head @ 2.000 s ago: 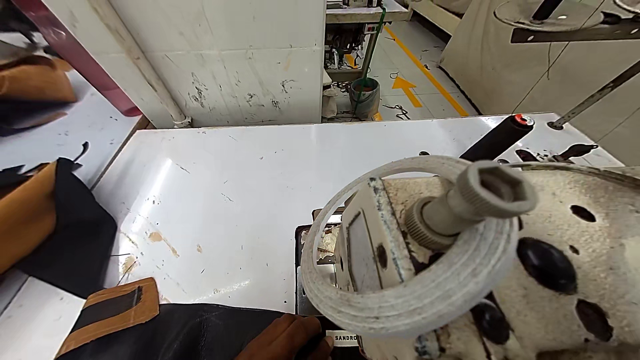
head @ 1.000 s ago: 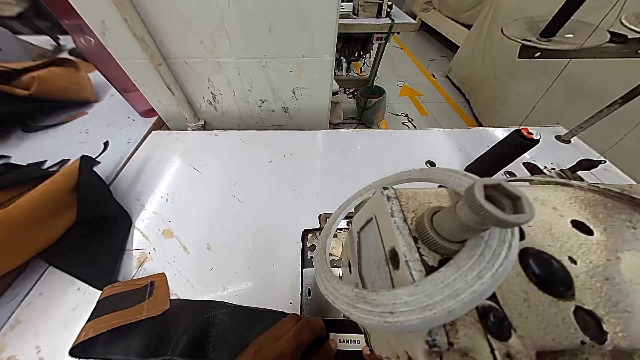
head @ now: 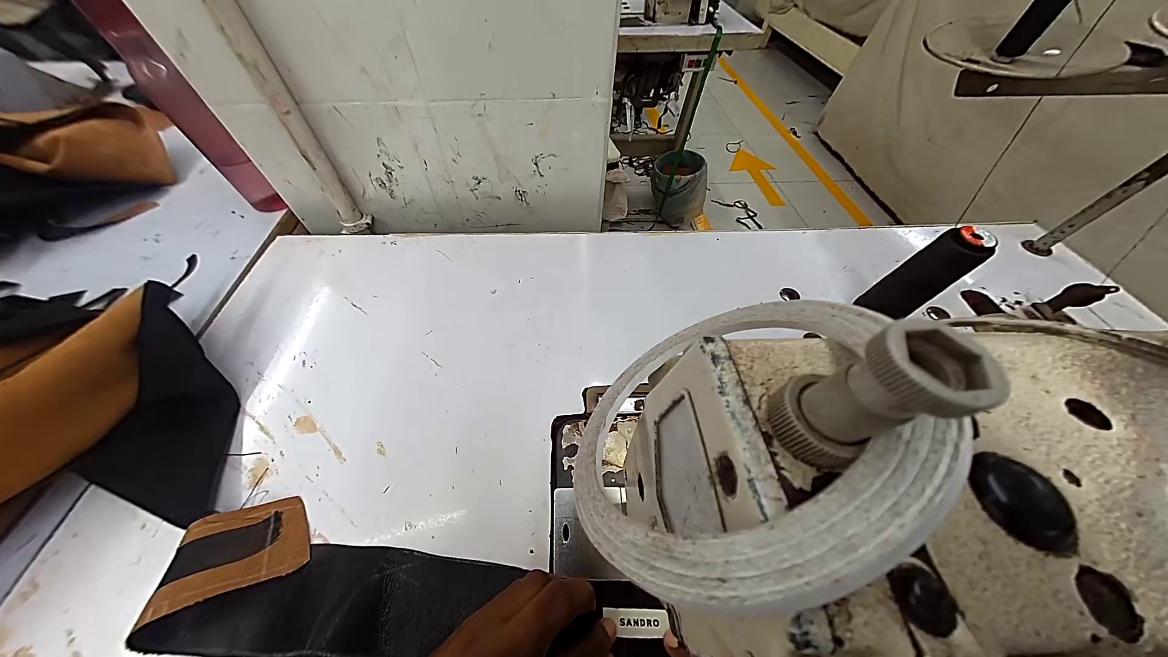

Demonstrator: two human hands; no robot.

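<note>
My left hand (head: 538,616) lies at the bottom centre with its fingers bent over a black leather strip (head: 392,593), pressing it beside the sewing machine's metal plate (head: 579,529). A brown-edged patch (head: 242,552) shows at the strip's left end. Just right of the fingers is a small white label (head: 637,623) bearing writing. The sewing machine head (head: 730,438) stands over the strip's right end, a roll of whitish tape (head: 766,584) hanging on it. Of my right hand, only a fingertip (head: 673,643) shows below the machine head; the rest is hidden. The needle is out of sight.
Black and tan leather pieces (head: 164,401) are heaped at the left, with more on the adjoining table (head: 228,246). A black thread cone (head: 926,274) lies behind the machine. Beyond the white tabletop (head: 438,365) stand a pale partition (head: 456,119) and a bucket (head: 680,187) on the floor.
The leather strip has shifted slightly compared with two seconds ago, and more of the label shows beside my left hand. A fingertip of my right hand shows beside the label.
</note>
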